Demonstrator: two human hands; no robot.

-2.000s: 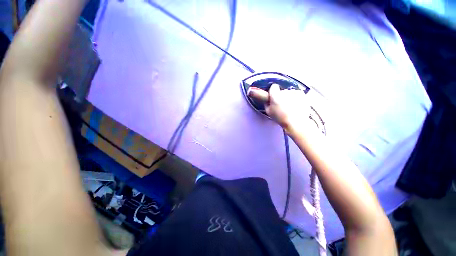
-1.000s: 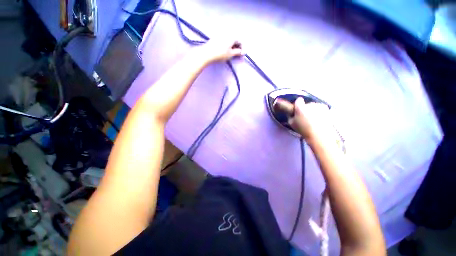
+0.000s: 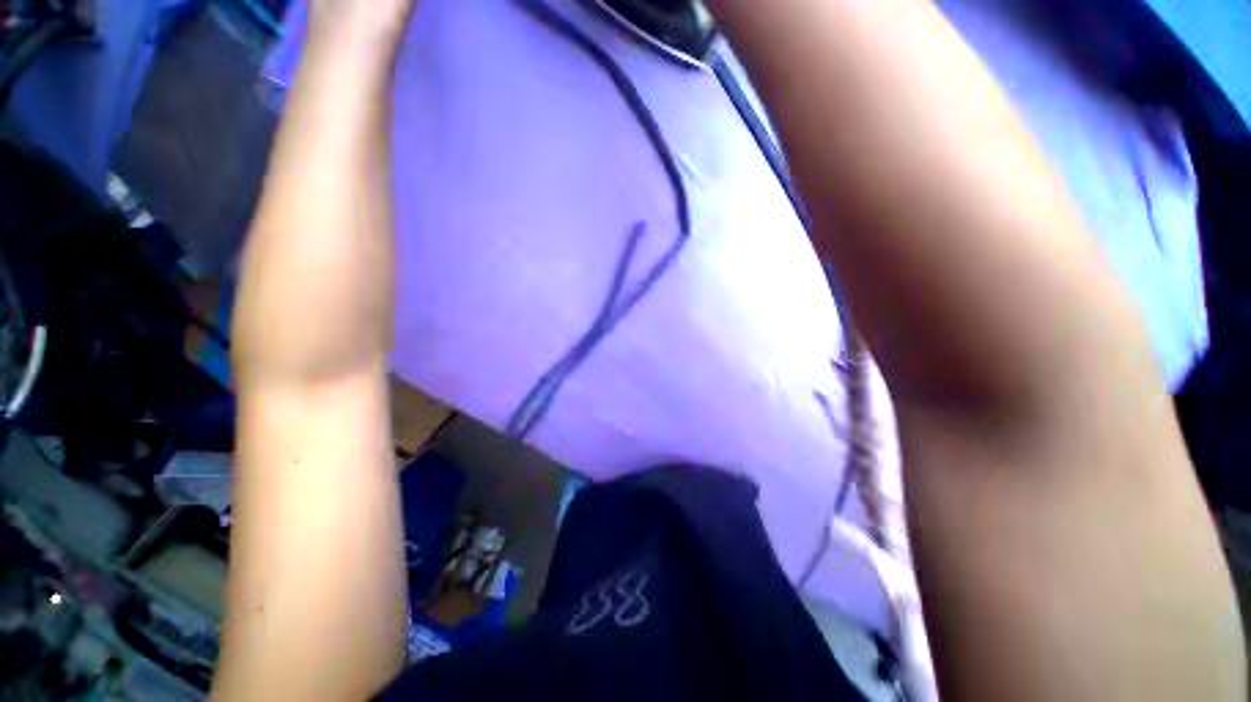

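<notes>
The steam iron (image 3: 668,28) is cut off by the top edge of the picture; only its dark body and pale rim show. A long dark fabric strip (image 3: 682,206) lies curved on the lilac ironing table (image 3: 480,247), with ends near the front edge. Another length of dark strip (image 3: 789,178) runs from the iron's tip down beside my right forearm. Both my arms reach to the top edge. My left hand is beyond the picture, with only the forearm showing. My right hand is also cut off above, so its hold on the iron is hidden.
The iron's pinkish-white wrapped hose (image 3: 878,480) hangs beside my right forearm. A brown cardboard box (image 3: 416,418) is under the table's front edge. Dark, cluttered scraps (image 3: 82,562) lie on the floor at lower left. Dark cloth hangs at the right.
The iron has moved from mid-table to the top edge. My left hand, earlier at the strip ahead of the iron, has left the picture at the top; my right hand has too. The view has shifted.
</notes>
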